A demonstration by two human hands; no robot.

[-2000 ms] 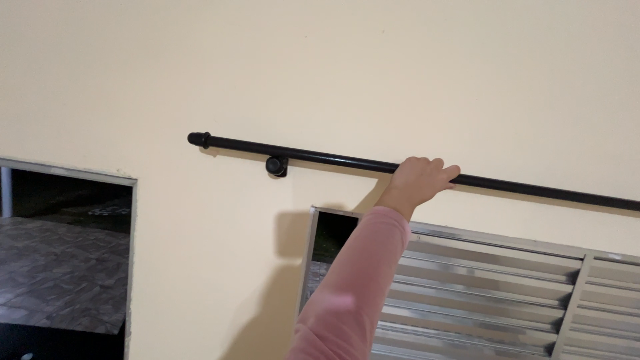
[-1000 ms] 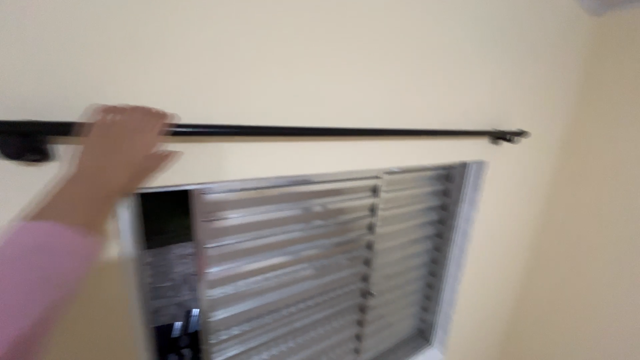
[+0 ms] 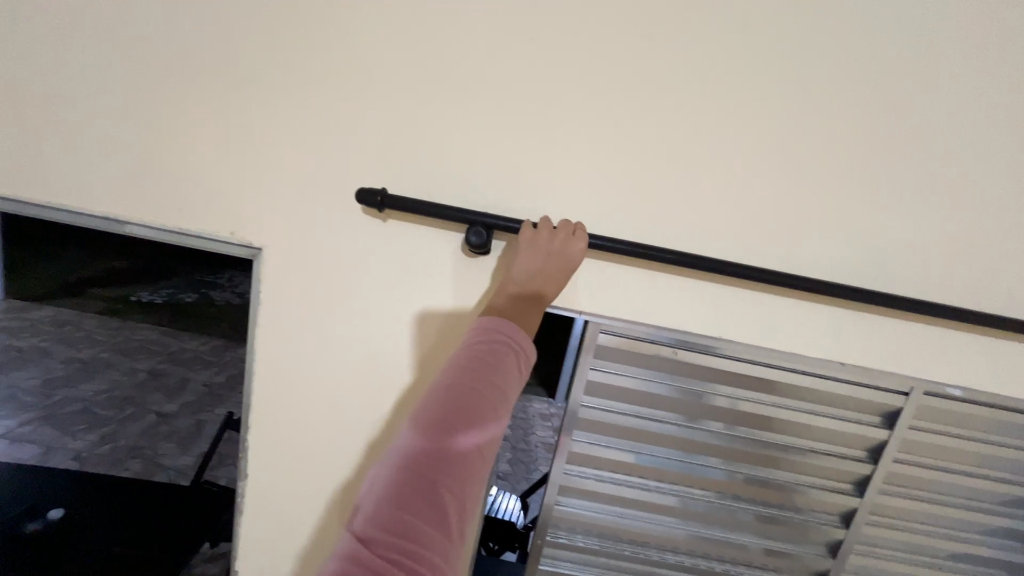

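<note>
My left hand [image 3: 550, 252] reaches up in a pink long sleeve, its fingers curled over a black curtain rod [image 3: 720, 264]. The rod runs along the wall above a louvered window, its left end higher in view than its right. A ribbed black end cap [image 3: 371, 198] finishes the left end. Just left of my hand, a round black wall bracket [image 3: 478, 238] sits against the underside of the rod. The rod's right end lies outside the view. My right hand is not in view.
Below the rod is a metal louvered window [image 3: 736, 432] with a narrow open gap at its left. A metal-framed opening [image 3: 258, 336] at the left shows stone-patterned paving and dark objects outside. The wall [image 3: 560, 104] is cream.
My left hand is nearer the bracket than two seconds ago, when it gripped the rod farther right. The view swung right, then back left.
</note>
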